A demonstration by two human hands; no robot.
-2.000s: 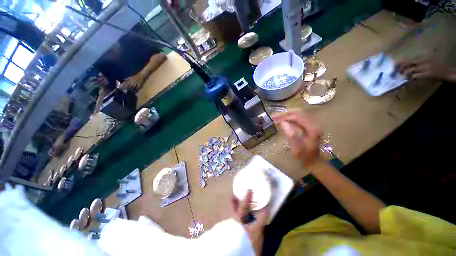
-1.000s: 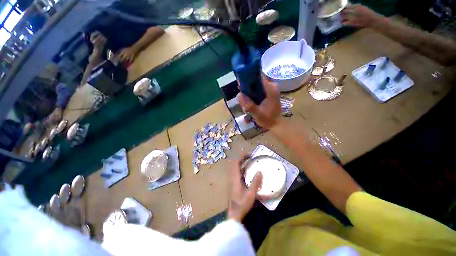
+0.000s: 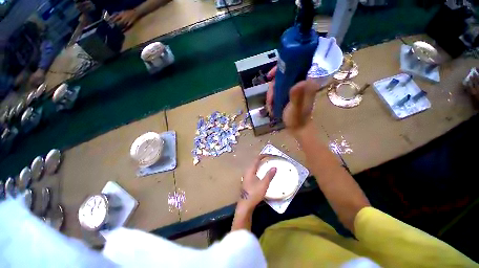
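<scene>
A round white-looking cover (image 3: 283, 180) lies on a white square jig (image 3: 284, 205) at the bench's front edge. My left hand (image 3: 256, 187) grips the cover's left side, thumb on its top face. My right hand (image 3: 299, 110) is wrapped around the blue electric screwdriver (image 3: 295, 57), fingers on its left side and palm on its right. The screwdriver is upright in front of the screw feeder (image 3: 257, 63); its bit is hidden or too blurred to see.
Loose blue-and-white clips (image 3: 215, 135) lie left of the feeder. A white bowl (image 3: 332, 60) and gold rings (image 3: 345, 94) stand right of it. Another jig (image 3: 402, 96) is farther right. Jigs with covers (image 3: 147, 148) and rows of discs stand left. Small screws (image 3: 177, 199) lie in clusters.
My right hand has taken hold of the hanging screwdriver, seen free two seconds ago. My left hand stays on the cover. The view has shifted, and the cover and jig now sit squarer in front.
</scene>
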